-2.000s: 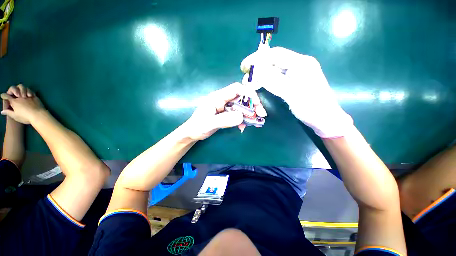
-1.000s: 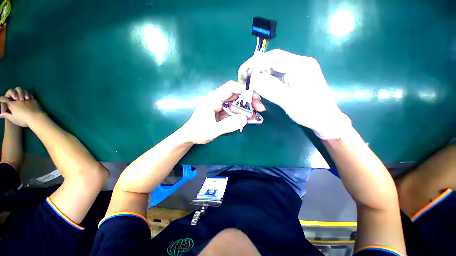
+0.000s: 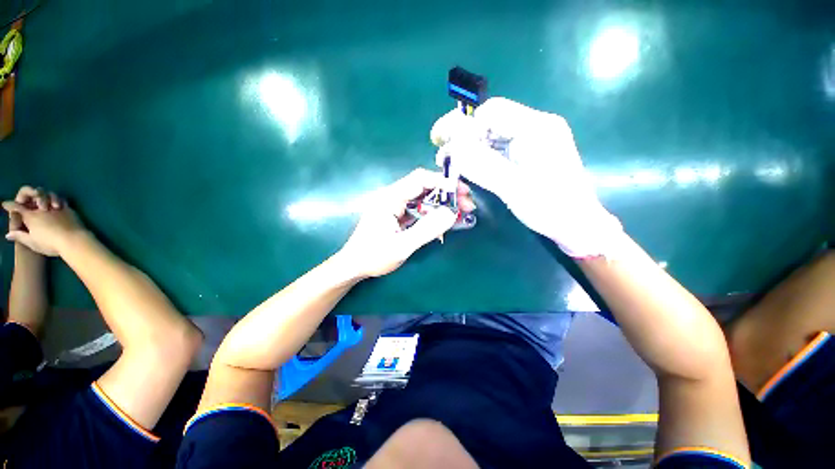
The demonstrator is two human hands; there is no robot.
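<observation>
My left hand holds the flange connector, a whitish-grey piece with some red, between thumb and fingers. My right hand, in a white glove, is closed around the wires of the harness just above it. The black connector housing with a blue stripe sticks out beyond the right hand's fingers, on a few coloured wires. A short dark piece shows between the two hands. Glare and the fingers hide the middle of the harness.
A green shiny table lies under the hands. A yellow cord and an orange strip lie at the far left. A person's clasped hands rest at the left edge; another person's arm shows at right. A blue stool is below.
The black connector housing has come nearer and tilted, with less wire showing beyond my right hand. Both hands keep their hold, slightly lower in the picture.
</observation>
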